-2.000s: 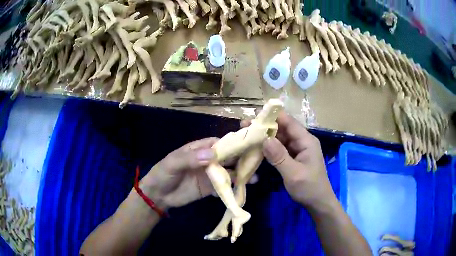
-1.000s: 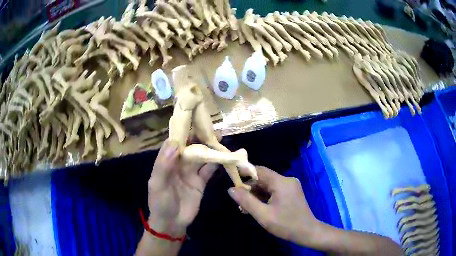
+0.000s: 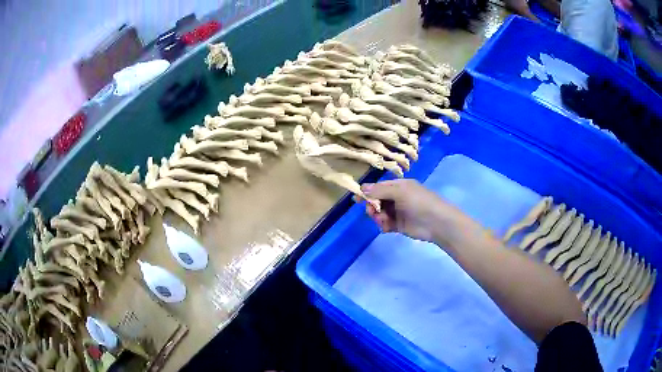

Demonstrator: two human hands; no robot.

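My right hand (image 3: 395,208) is over the near edge of the bench, its fingers closed on the foot end of a beige leg assembly (image 3: 325,168). The assembly's hip end lies at the near end of the rows of finished leg pairs (image 3: 363,120), touching or just beside them. The rows overlap along the cardboard-covered bench (image 3: 250,211). My left hand is not in the picture.
Two white glue bottles (image 3: 186,248) lie at the left, near a white oval cap (image 3: 101,333) and a loose leg pile (image 3: 51,276). A blue bin (image 3: 319,280) below holds a row of single legs (image 3: 595,261). Another blue bin (image 3: 508,43) and a person's arm are at top right.
The view has turned right. My right hand has carried the leg assembly from in front of me to the finished rows. My left hand has let go and left the picture.
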